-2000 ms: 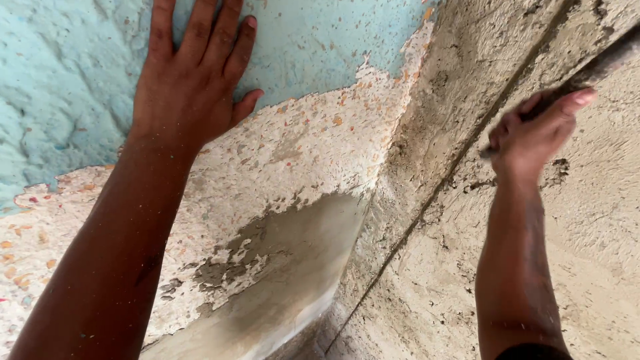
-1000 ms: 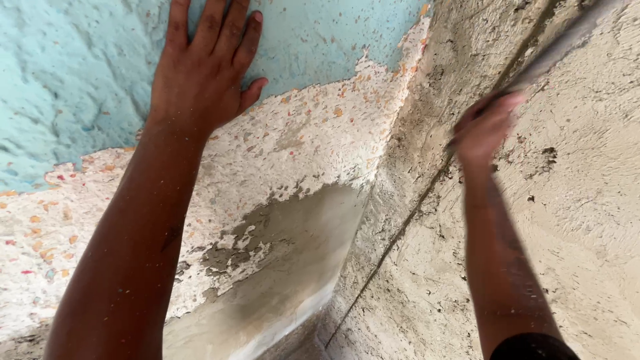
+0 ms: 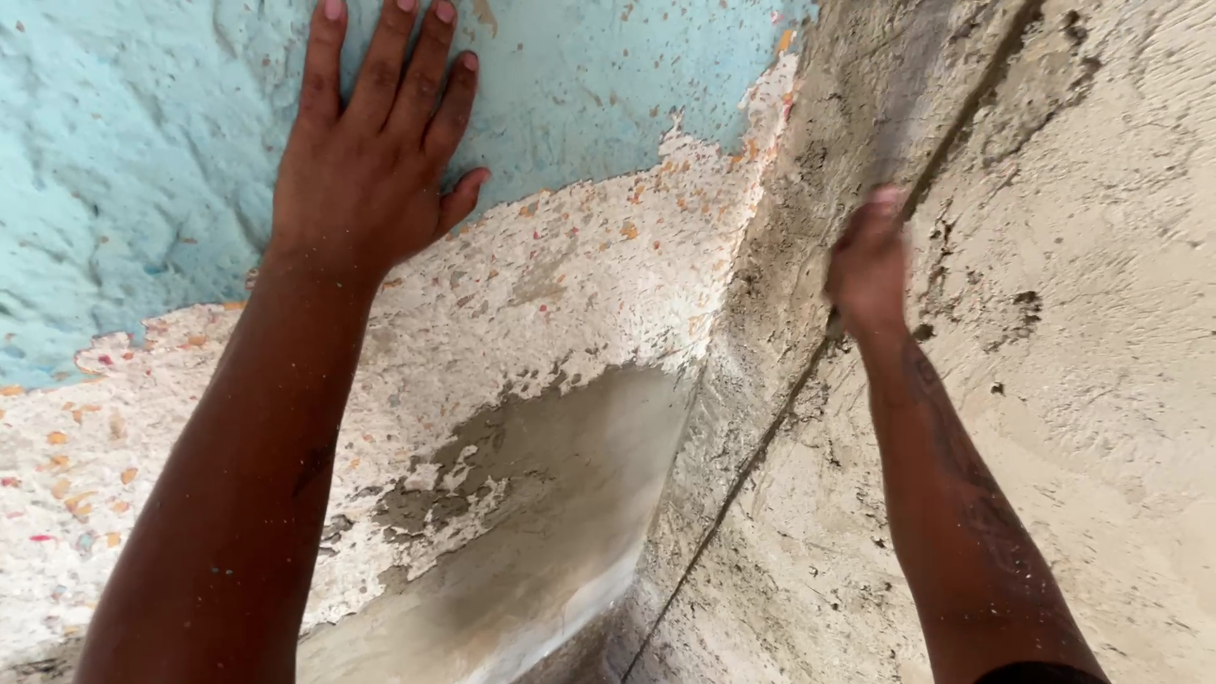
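Note:
My left hand (image 3: 370, 142) rests flat, fingers spread, on the blue painted wall (image 3: 579, 85) at upper left, its thumb near the ragged edge of the paint. Below that edge the wall shows a speckled, whitish layer (image 3: 570, 256) with bits of orange and red. At right, my right hand (image 3: 869, 261) is closed around a tool that is heavily blurred; a greyish streak (image 3: 907, 95) runs up from the fist, and its kind cannot be told. The fist is over the rough plaster beside a dark groove.
A rough beige plaster wall (image 3: 1092, 399) fills the right side, with a long dark groove (image 3: 731, 494) running diagonally. A smooth grey-brown patch (image 3: 570, 446) lies low in the middle, beside the corner where the surfaces meet.
My right hand has moved left toward the corner, and the blurred tool in it now points more steeply upward. My left hand stays on the blue wall.

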